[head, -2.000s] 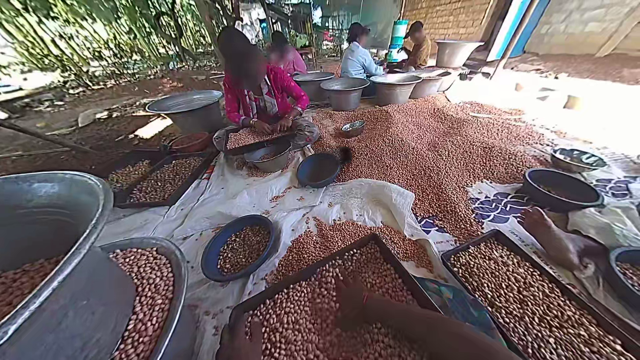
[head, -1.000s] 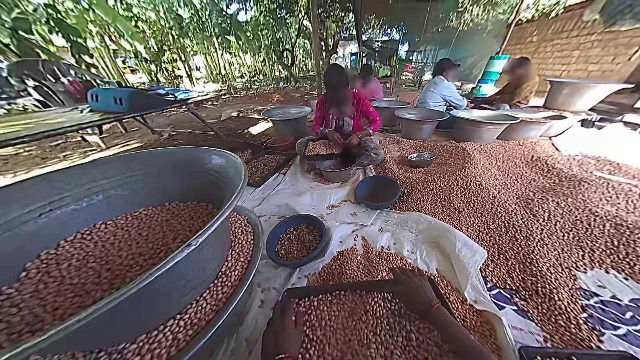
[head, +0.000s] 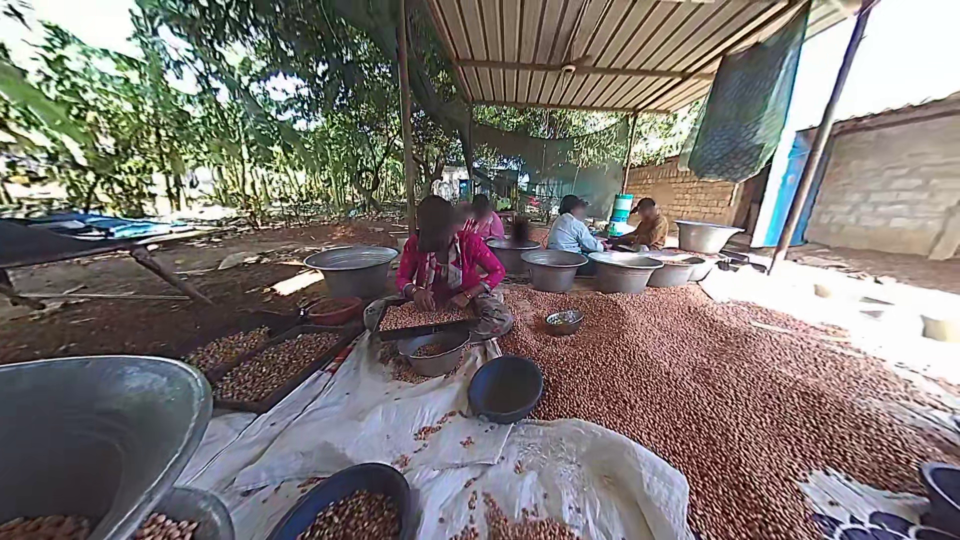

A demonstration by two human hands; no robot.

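Observation:
Neither of my hands is in the frame of now, so what they hold or touch is hidden. Nearest the bottom edge, a dark blue bowl [head: 351, 504] with brown nuts or seeds stands on a white woven sheet [head: 420, 466]. A large metal basin [head: 97, 427] with more of them fills the lower left, above a second metal basin [head: 196, 510]. Beyond the sheet's middle sits a dark round bowl [head: 505, 388]. A wide heap of the same reddish-brown nuts or seeds [head: 712, 397] spreads to the right.
A person in pink [head: 450, 270] sits ahead, both hands at a tray [head: 424, 328] over a metal bowl [head: 435, 355]. Filled trays [head: 274, 367] lie to the left. Several people sit farther back near metal basins [head: 553, 270]. Posts [head: 821, 142] hold up a metal roof [head: 600, 60].
The view has tilted up, and my hands and the tray they were at have left it. The person in pink now has a tray over the metal bowl.

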